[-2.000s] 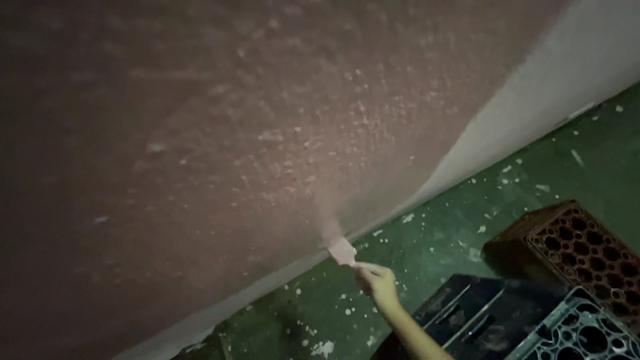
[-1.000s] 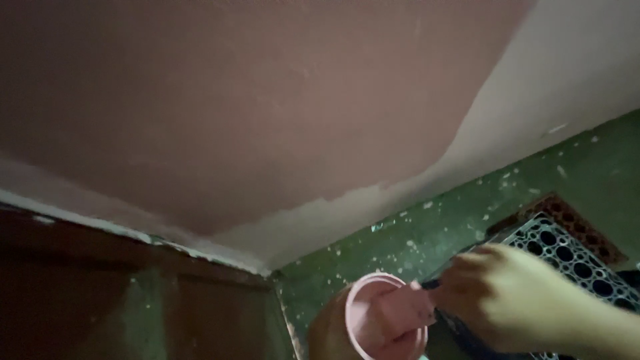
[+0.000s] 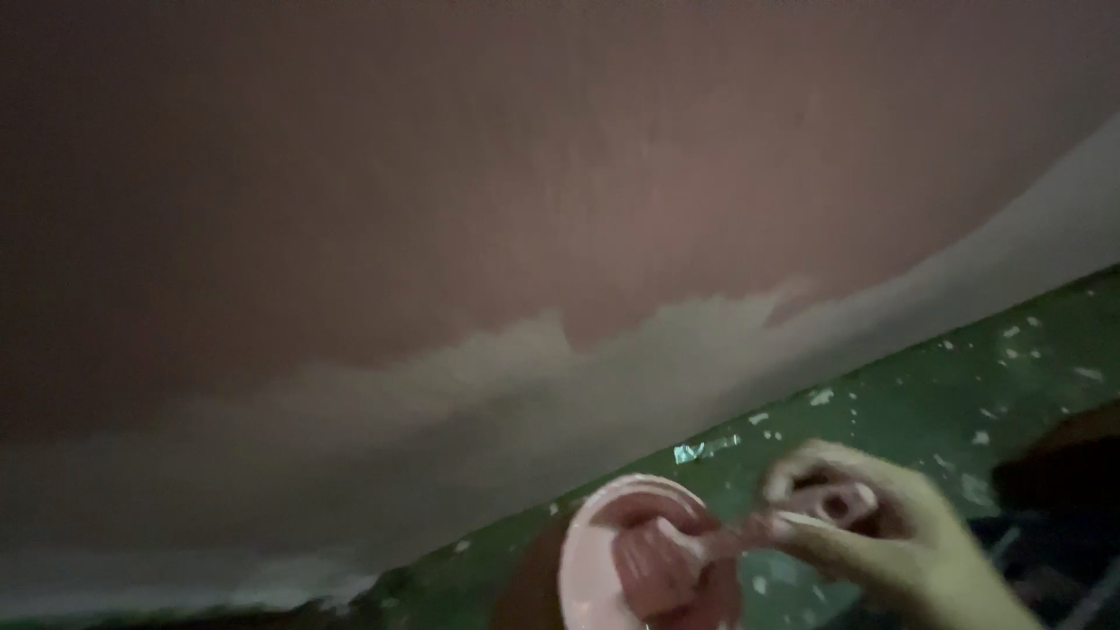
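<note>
My right hand (image 3: pixel 866 525), at the lower right, grips the handle of a paintbrush (image 3: pixel 656 564) coated in pink paint. The brush head lies inside the mouth of a round container (image 3: pixel 588 569) of pink paint at the bottom centre. Above them spreads a wall (image 3: pixel 560 192) covered in pink paint, with a ragged lower edge over a pale grey-white band (image 3: pixel 490 385). My left hand is not seen; what holds the container up is hidden.
A green floor (image 3: pixel 919 394) spattered with pale flecks runs along the wall's foot. A small shiny scrap (image 3: pixel 689 453) lies close to the wall. Dark objects (image 3: pixel 1067 464) stand at the right edge, their shapes unclear.
Two seconds ago the brush was against the lower wall; one second ago it was at the paint container, where it is now. The view has shifted noticeably.
</note>
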